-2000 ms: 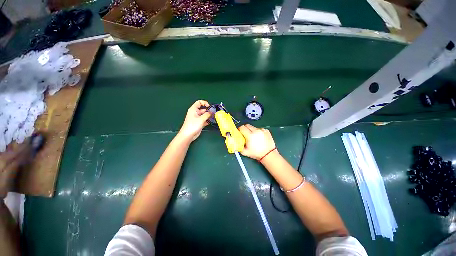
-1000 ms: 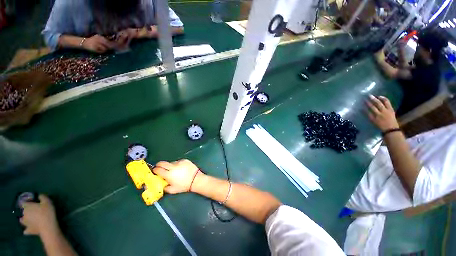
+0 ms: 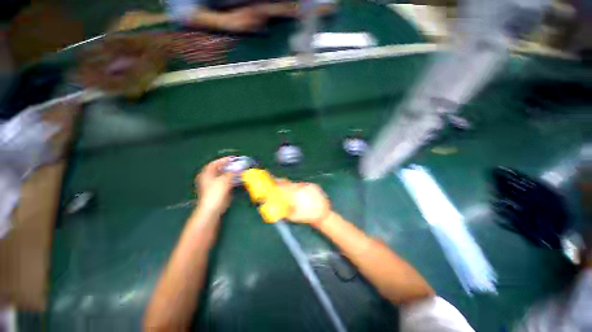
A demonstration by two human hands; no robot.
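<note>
The picture is blurred. My right hand [image 3: 306, 201] holds the yellow glue gun [image 3: 265, 194], its nozzle end pointing up and left at a round unit [image 3: 238, 165]. My left hand [image 3: 215, 184] grips this unit at its left side. The nozzle tip and any glue cannot be made out. A long pale glue stick [image 3: 309, 274] trails from the back of the gun toward the bottom edge. A second round unit [image 3: 289, 154] lies on the green belt right of the gun, and a third round unit [image 3: 354, 146] lies further right.
Another round unit [image 3: 79, 202] lies at left, near the brown board [image 3: 32, 246] with white discs [image 3: 19, 146]. A slanting white post [image 3: 435, 97], spare glue sticks [image 3: 448, 227] and a black parts heap [image 3: 527, 206] are at right. A person's hands [image 3: 243, 18] show across the belt.
The view has swung back left from the right side. My left hand has come from the far left to the unit at the gun's front and now holds it. Another round unit lies at left.
</note>
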